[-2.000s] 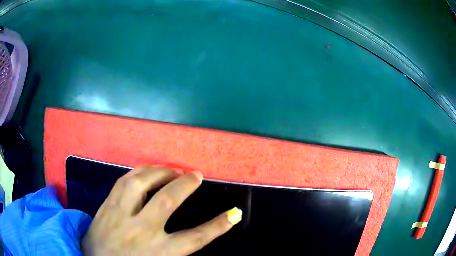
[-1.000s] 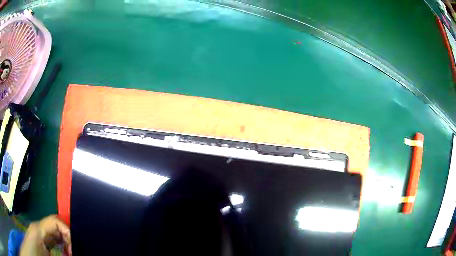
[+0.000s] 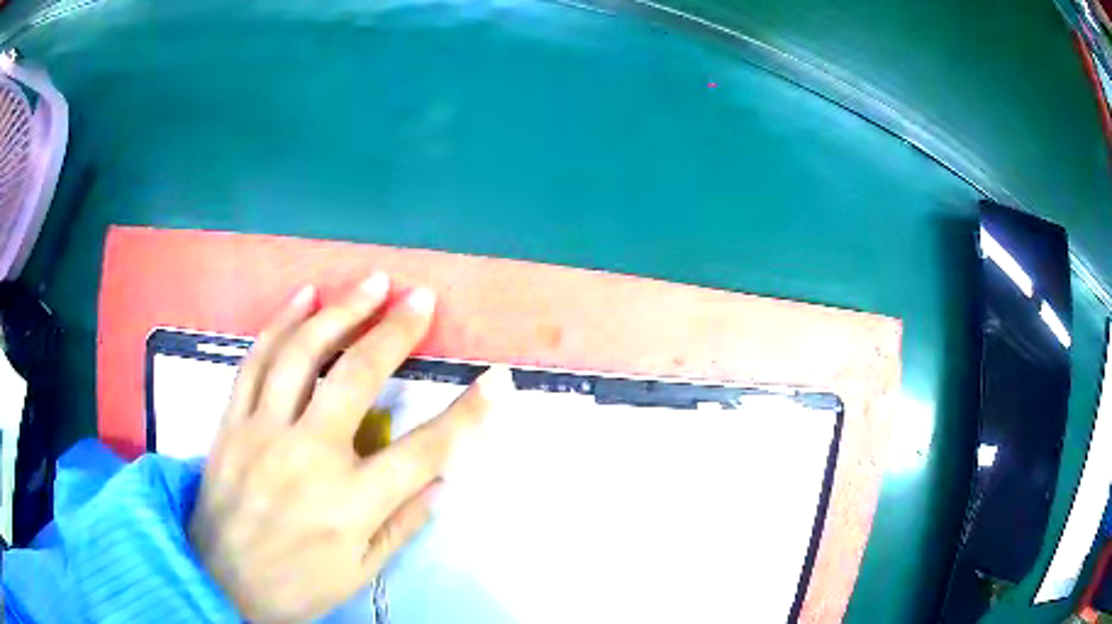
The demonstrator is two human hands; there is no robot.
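The backlight unit is a white sheet in a thin black frame, its lower part cut off by the picture's edge. It lies on a red-orange foam pad that is larger than it. My left hand, bare with a blue sleeve, lies across its upper left, fingers spread, with some fingertips past the top edge on the foam and one at the black frame. A yellow tab shows between my fingers, and a thin lead shows below my hand. My right hand is not in view.
A glossy black panel stands or lies at the right, beside the foam pad. A white strip is at the far right. A pink fan is at the left edge, with a black and white box below it.
The black panel has moved off the backlight unit to the right, where the red bar no longer shows. The white sheet is uncovered. My left hand has come from the lower left onto the unit.
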